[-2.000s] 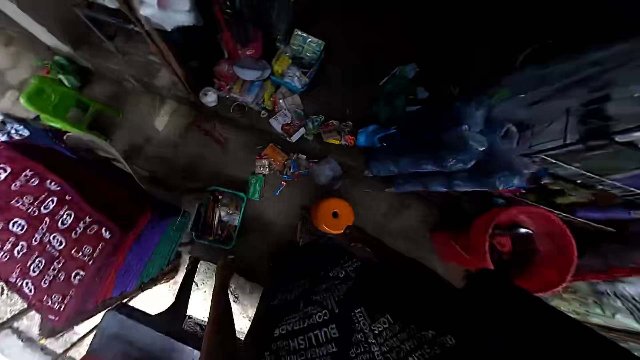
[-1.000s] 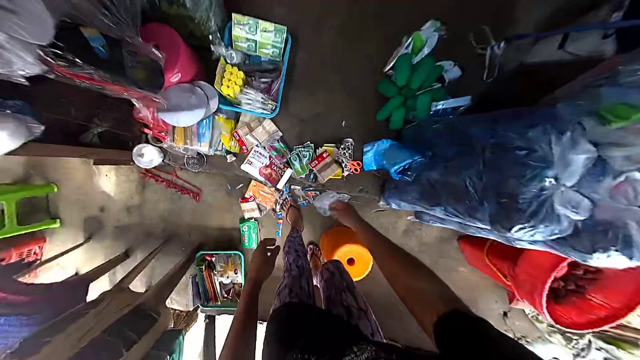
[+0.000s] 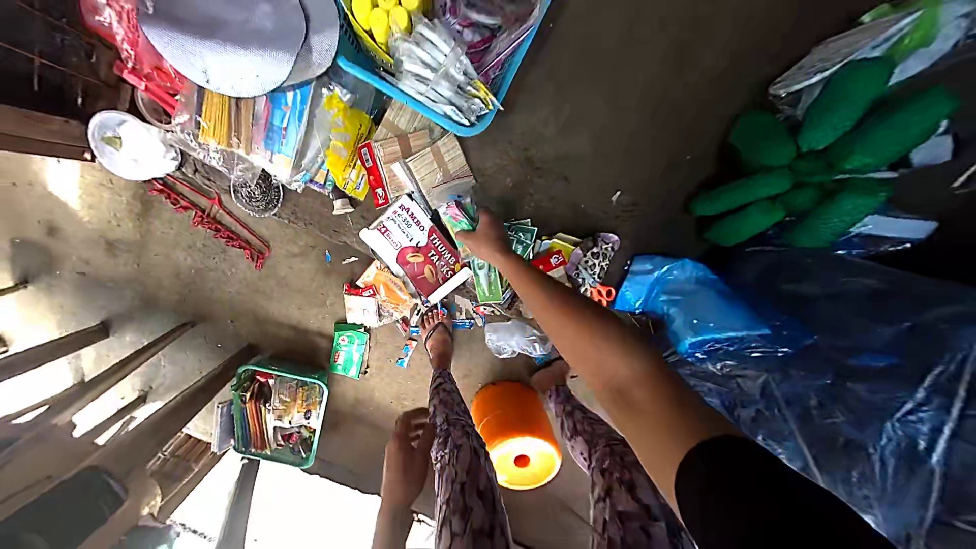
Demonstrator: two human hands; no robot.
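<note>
My right hand (image 3: 486, 235) reaches out over the pile of goods, its fingers closed around a small clear packet with colourful contents (image 3: 459, 215). Just left of it a thumb tacks box (image 3: 415, 248) lies tilted on the pile. Green-and-white packs (image 3: 488, 280) lie below my wrist, and bundled wooden sticks (image 3: 438, 168) lie above it. Low in the view my left hand (image 3: 410, 450) hangs beside my left leg with its fingers curled; nothing shows in it. An orange plastic stool (image 3: 517, 435) stands between my legs. A clear plastic bag (image 3: 515, 338) lies near my feet.
A blue basket (image 3: 457, 126) of packets stands beyond the pile. At the left is a green basket (image 3: 320, 427) of goods. Orange-handled scissors (image 3: 602, 294), a blue plastic bag (image 3: 686, 305) and green netted bundles (image 3: 808, 168) lie to the right. A red rack (image 3: 213, 221) lies at the upper left.
My right hand has moved from the clear bag near my feet up to the pile and taken hold of a small packet. My left hand has drawn back toward my body. The view has shifted.
</note>
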